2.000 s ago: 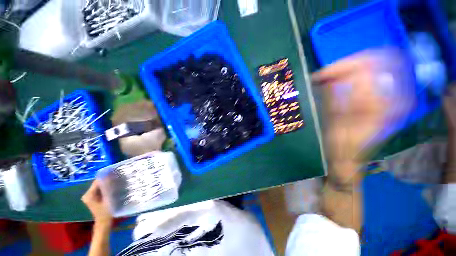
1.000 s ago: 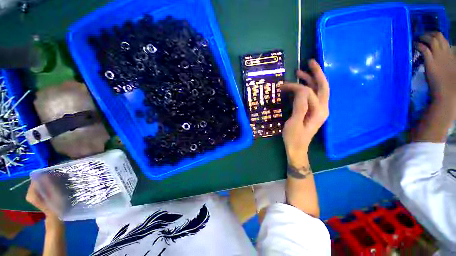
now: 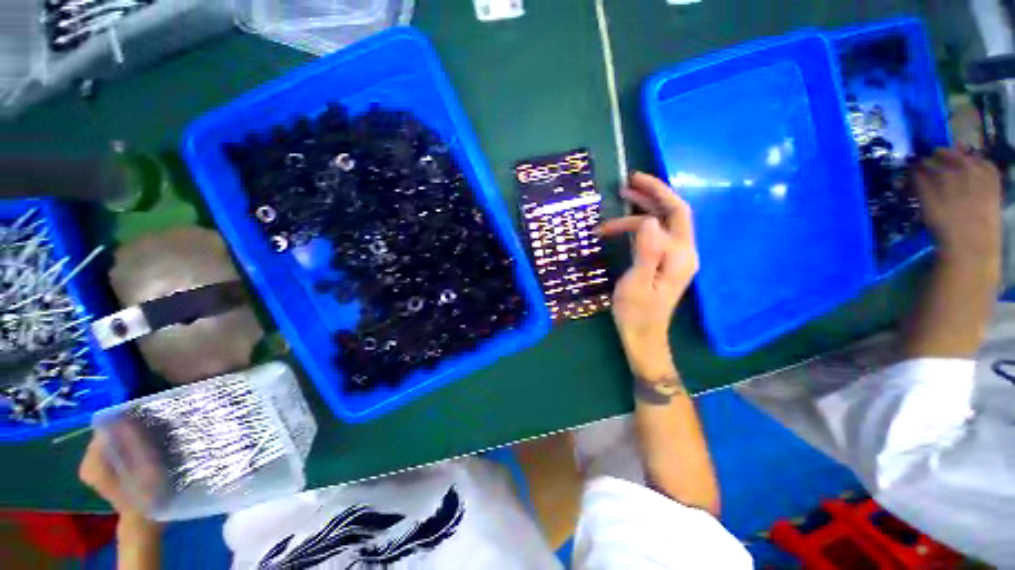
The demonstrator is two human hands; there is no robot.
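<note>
A lit phone (image 3: pixel 562 236) with rows of small marks lies on the green bench top. My right hand (image 3: pixel 657 262) is at its right edge, a finger reaching toward the screen, with the other fingers partly curled and nothing visible in them. A frosted clear plastic tub (image 3: pixel 292 418) of thin silver-white rods (image 3: pixel 223 434) sits at the bench's front edge. My left hand (image 3: pixel 125 468) holds the tub's left end; its fingers are partly hidden and blurred by the tub.
A blue bin of black rings (image 3: pixel 401 245) stands left of the phone. A rod bin (image 3: pixel 45 312) and press base (image 3: pixel 184 317) are farther left. Right are an empty blue bin (image 3: pixel 757 189), a smaller bin (image 3: pixel 885 145) and another person's hand (image 3: pixel 963 206).
My right hand has moved left from beside the neighbour's blue bins to the phone's edge. My left hand stays at the tub. The camera view has shifted.
</note>
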